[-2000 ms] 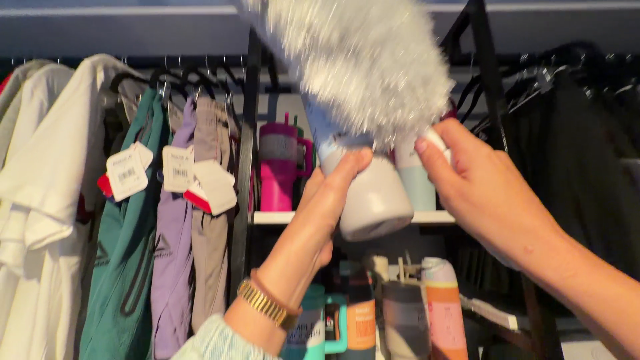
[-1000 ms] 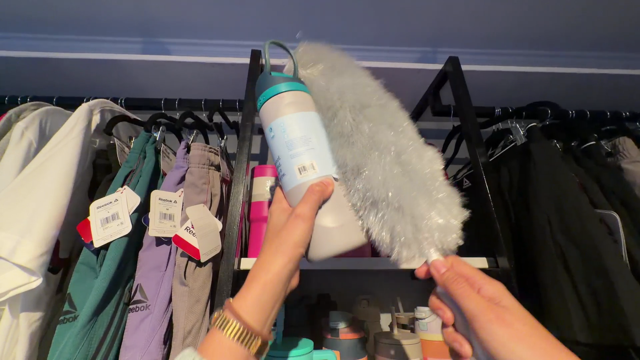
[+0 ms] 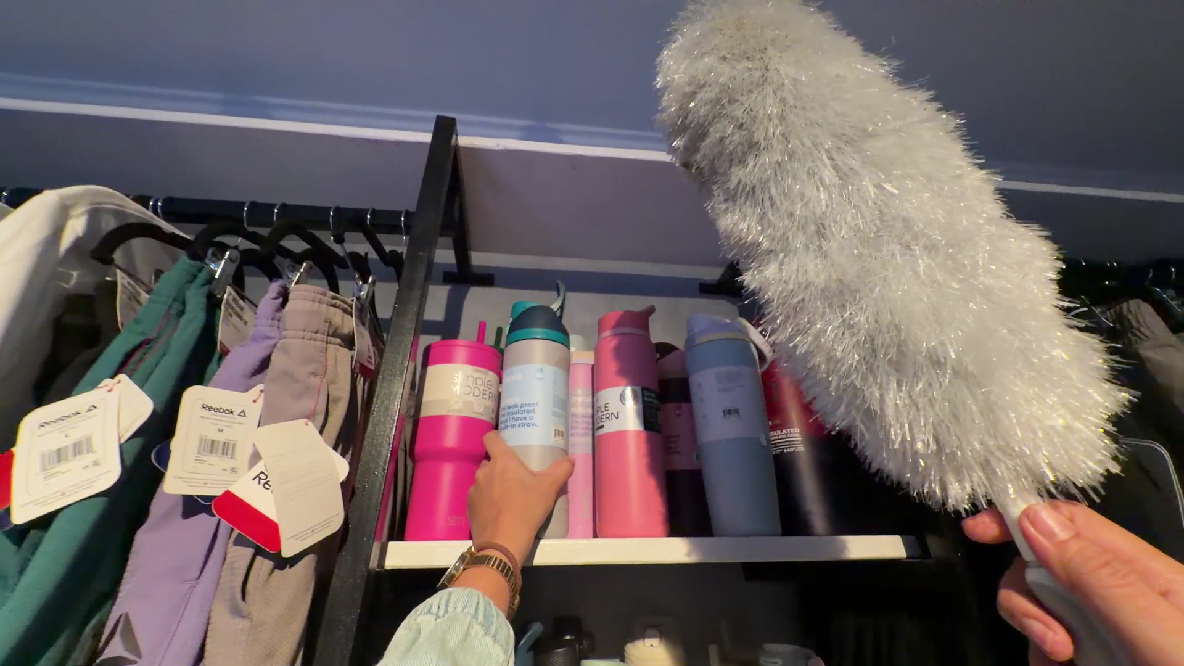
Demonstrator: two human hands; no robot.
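My left hand (image 3: 518, 490), with a watch and a bracelet at its wrist, is wrapped around the lower part of a grey water bottle (image 3: 536, 379) with a teal and dark lid. The bottle stands upright at the white shelf (image 3: 666, 551), between a hot-pink tumbler (image 3: 455, 444) and a light pink bottle (image 3: 581, 435). At the lower right, my right hand (image 3: 1064, 564) grips the handle of a fluffy grey-white duster (image 3: 888, 250). The duster's head slants up and left, covering part of a dark red and black bottle (image 3: 795, 444).
A coral-pink bottle (image 3: 631, 425) and a blue-grey bottle (image 3: 731, 425) stand on the shelf. Its black metal upright (image 3: 388, 388) is left of them. Tagged trousers (image 3: 305, 370) hang from a black rail at the left; dark clothes hang at the right. More containers sit below.
The grey bottle, held up in front of the shelf beside the duster before, now stands among the other bottles, still in my left hand. The duster has moved right, away from it. The view has shifted.
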